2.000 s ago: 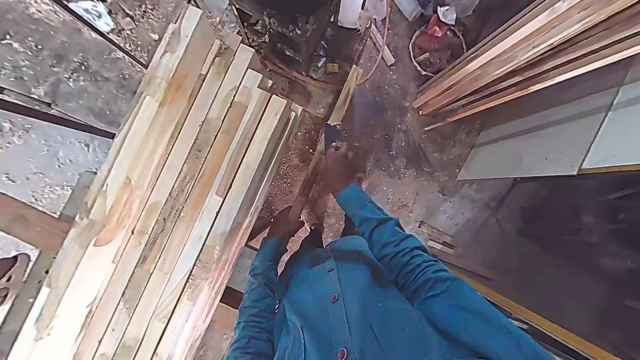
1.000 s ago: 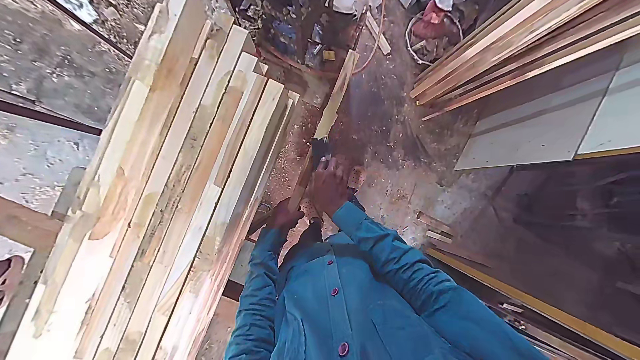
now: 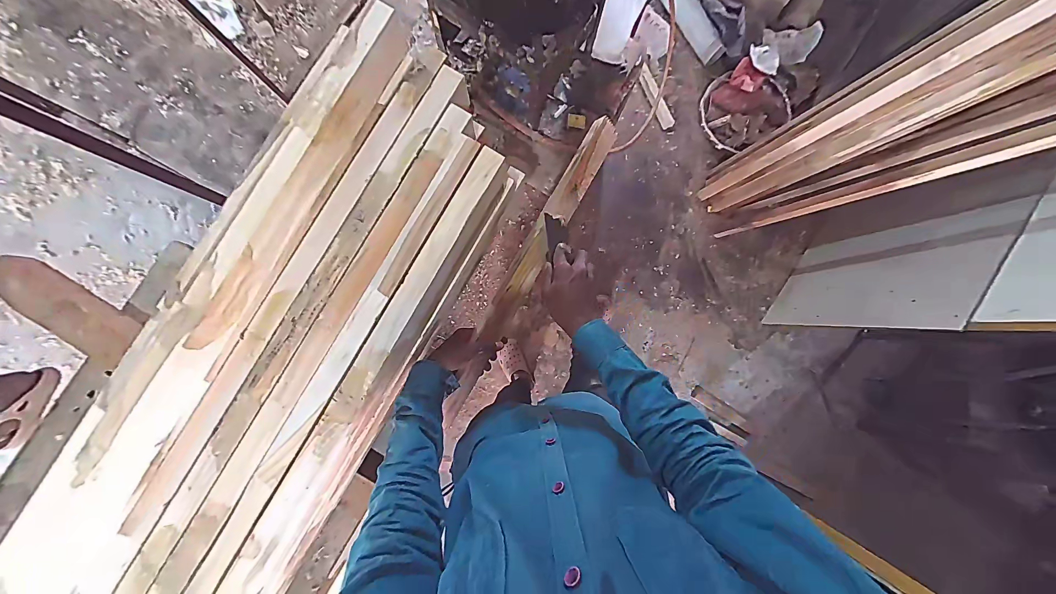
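A long wooden board [image 3: 582,169] slants away from my body at the middle of the view. My right hand [image 3: 571,289] is closed around a dark tool [image 3: 554,235] that rests against the board; its exact kind cannot be told. Nearer my body, my left hand [image 3: 466,351] grips the lower part of the board, beside the stacked planks. The ends of its fingers are in shadow. Both arms are in blue sleeves.
Many pale wooden planks [image 3: 330,239] lie side by side on the left. More long strips [image 3: 866,124] stand at the upper right, above light panels [image 3: 899,264]. A round basket [image 3: 745,107] holds scraps. An orange hose [image 3: 670,66] curves across the littered floor.
Against the board, the right hand with the dark tool sits a little differently than a second ago. The left hand stays near the board's lower part.
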